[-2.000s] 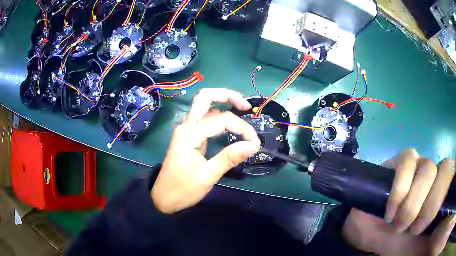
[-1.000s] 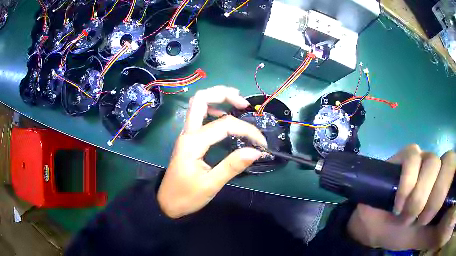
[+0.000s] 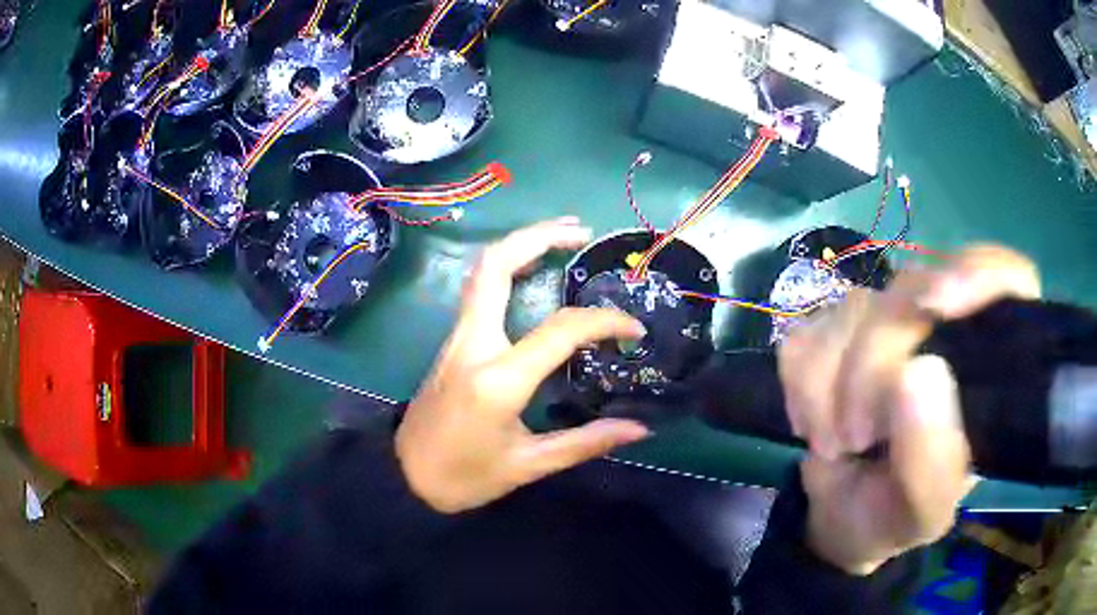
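A round black motor housing with a circuit board (image 3: 674, 330) lies on the green mat in front of me. Its red, orange and white wire harness runs up to the feeder. My left hand (image 3: 511, 372) is at the housing's left side, thumb and fingers apart, with nothing seen between them. My right hand (image 3: 884, 402) is blurred and grips the black electric screwdriver (image 3: 1017, 372), which points left over the housing's lower right. The bit tip cannot be made out. A second housing (image 3: 812, 279) lies to the right, partly hidden by my right hand.
A white-grey metal screw feeder (image 3: 698, 114) stands behind the housing. Several wired motor housings (image 3: 427, 106) lie in rows at the back left. A red stool (image 3: 72, 384) is on the floor at left. The green mat (image 3: 529, 108) has a curved front edge.
My left thumb and index finger have opened apart, away from the bit. My right hand has moved up and left with the screwdriver, now covering part of the right housing. The view has shifted slightly.
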